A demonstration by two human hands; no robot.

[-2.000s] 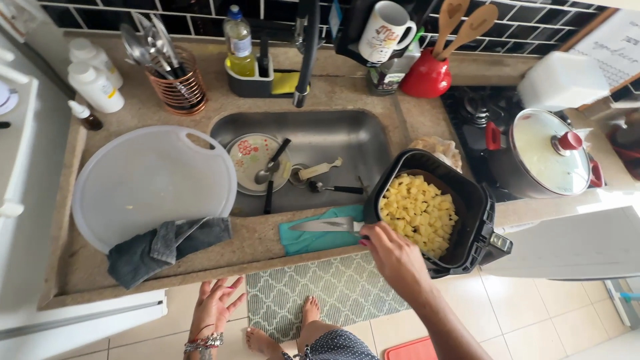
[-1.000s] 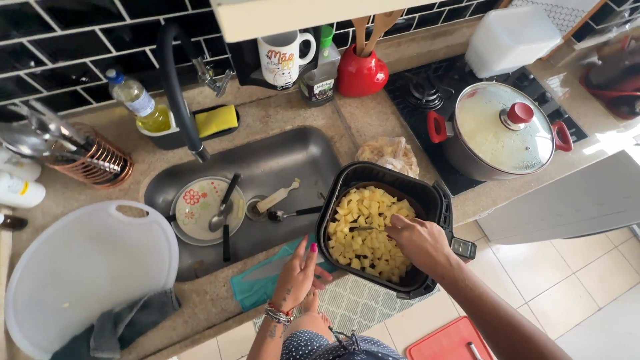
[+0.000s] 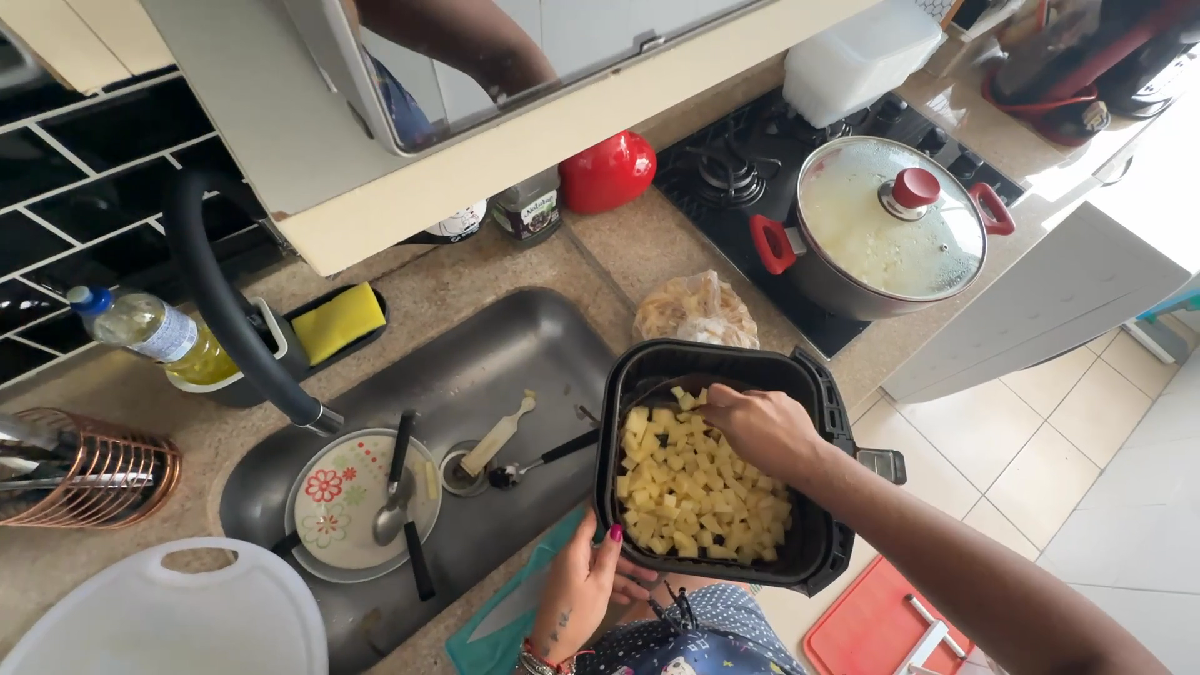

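Observation:
A black air fryer basket (image 3: 834,525) full of pale yellow diced cubes (image 3: 694,487), perhaps potato, stands at the counter's front edge, partly over the sink's right end. My right hand (image 3: 764,431) reaches into its upper part, fingers closed around a few cubes. At the basket's lower left wall is my left hand (image 3: 586,581), its thumb against the outside and its other fingers partly hidden beneath. Below the sink a knife blade (image 3: 511,595) lies on a teal cloth or board (image 3: 469,647), beside my left wrist.
The sink (image 3: 534,328) holds a flowered plate (image 3: 323,516), spoons and a pale-handled utensil. Behind the basket sits a plastic bag (image 3: 698,305) with food. A lidded pot (image 3: 886,234) is on the stove. A cabinet (image 3: 450,159) juts in overhead; a black faucet (image 3: 220,309) arches over the sink.
My right hand has gone from the knife's handle into the basket and now has cubes in its fingers. My left hand has come up to the basket's wall. The view has shifted.

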